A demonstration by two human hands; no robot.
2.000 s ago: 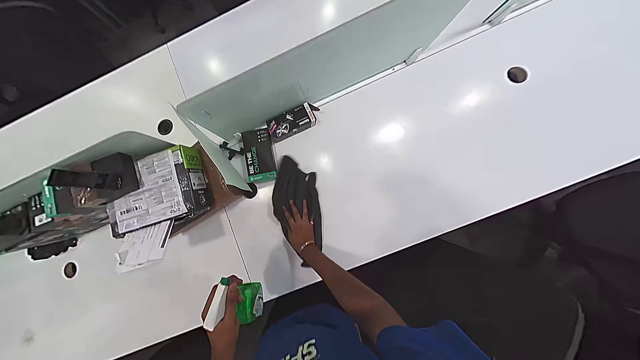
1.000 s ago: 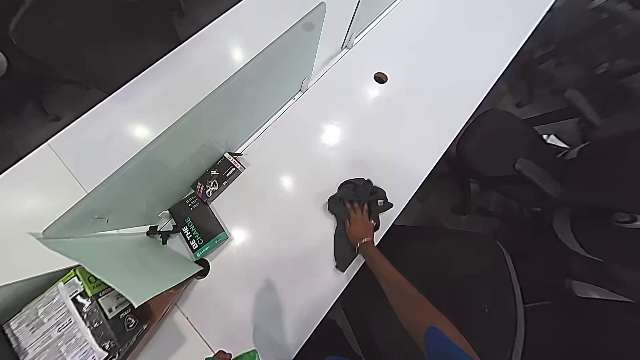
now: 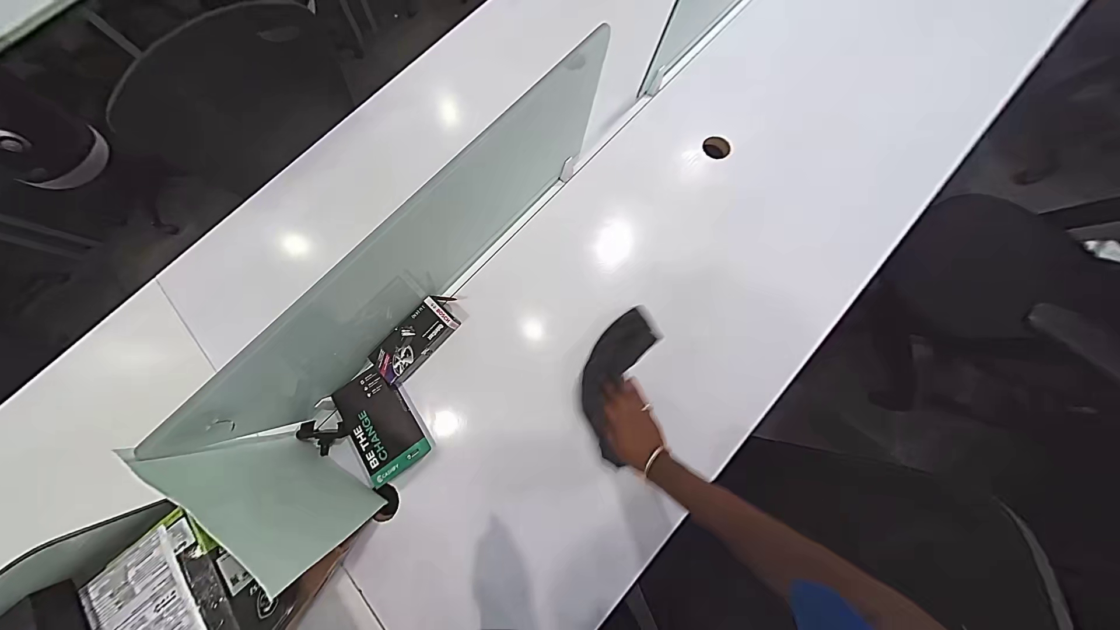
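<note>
My right hand presses on a dark grey cloth that lies bunched in a curved strip on the white desk. The hand is slightly blurred, with a bracelet at its wrist. My left hand is outside the view, and so is the green spray bottle seen earlier. Left of the cloth, a black and green box and a smaller black box lie by the frosted glass divider.
A short glass panel stands beside boxes and papers at the lower left. Round cable holes pierce the desk. Dark office chairs stand along the right edge.
The view has turned and shifted along the desk. The cloth under my right hand has changed from a bunched heap to a narrow curved strip. My left hand and the spray bottle have left the view.
</note>
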